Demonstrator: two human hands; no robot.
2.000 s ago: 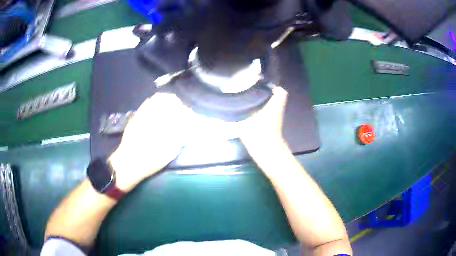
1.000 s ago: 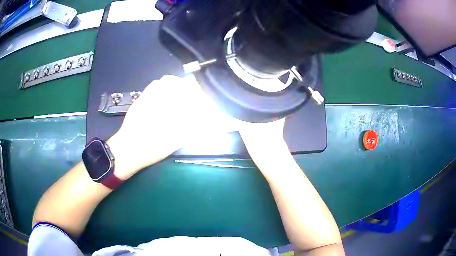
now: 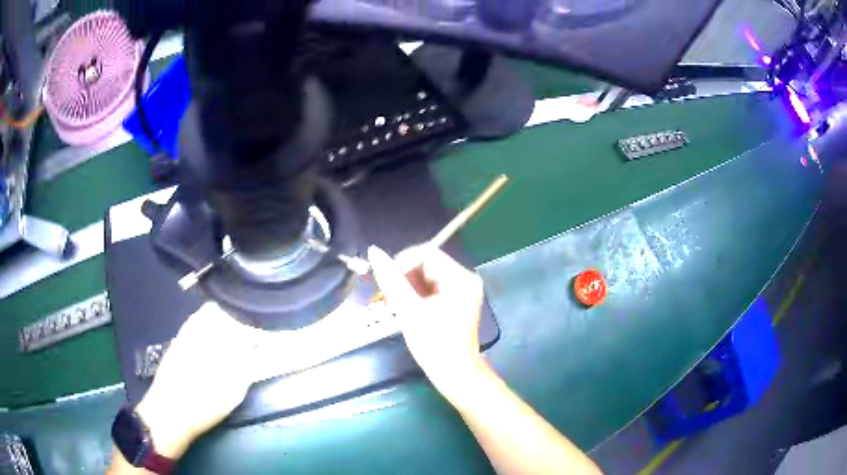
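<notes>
My right hand (image 3: 444,311) holds a thin pale stick (image 3: 472,211), its rear end pointing up and right. A small orange tip shows below the fingers. My left hand (image 3: 200,366), washed out by glare, is on a silver strip fixture (image 3: 151,359), whose end shows left of the hand. The fixture appears to run on to the right under the microscope ring light (image 3: 279,292), where glare hides its parts. The left fingertips are not clear. The black work pad (image 3: 130,269) lies below.
An orange-red cap (image 3: 590,288) lies right of the pad. Strip fixtures lie at the far left (image 3: 65,323) and back right (image 3: 653,143). A keyboard (image 3: 395,128) and pink fan (image 3: 93,76) are behind. A monitor (image 3: 594,32) overhangs the back. A blue stool (image 3: 720,380) stands at lower right.
The view has turned right, so the bench shifts left in the picture. My right hand has moved out from under the ring light, and the stick now shows in it.
</notes>
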